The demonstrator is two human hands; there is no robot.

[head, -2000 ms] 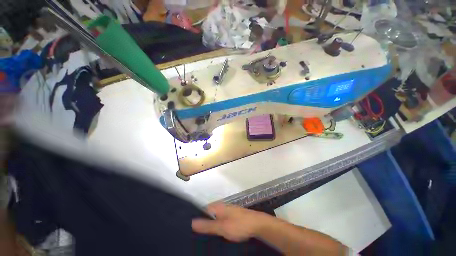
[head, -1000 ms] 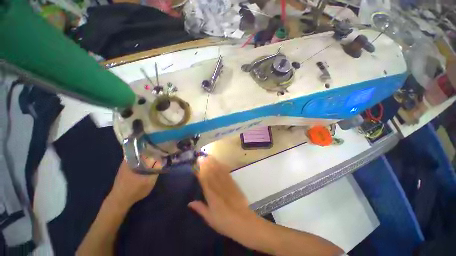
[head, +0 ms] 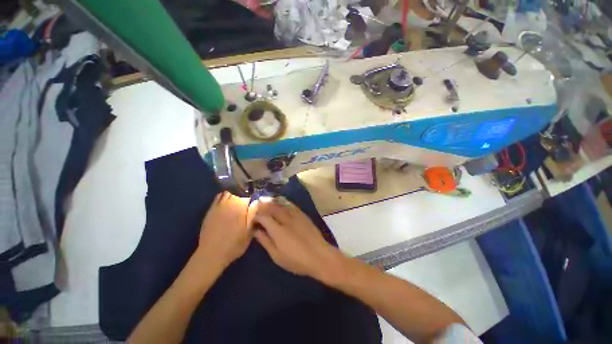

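Observation:
A navy garment panel [head: 268, 295] lies on the table and over its front edge, with a curved cut edge at the left. Its upper part runs under the head of the white and blue sewing machine [head: 335, 131]. My left hand [head: 225, 228] lies on the cloth just left of the needle area, fingers at the presser foot [head: 263, 195]. My right hand [head: 292, 238] is bent beside it, fingertips close together on the cloth in front of the foot. The fingertips touch or nearly touch under the bright lamp. Whether they pinch the cloth is hard to see.
Grey and navy cut pieces [head: 33, 175] lie at the left. On the machine bed [head: 329, 195] are a dark rectangle with a pink face [head: 356, 175] and an orange-red round object [head: 440, 179]. A green cone [head: 161, 54] stands at upper left. Blue crates [head: 523, 269] are at right.
Both hands have come together at the presser foot; the right hand's fingers have curled in. The navy panel, earlier lifted at the left, now lies spread under the head. The camera view has shifted.

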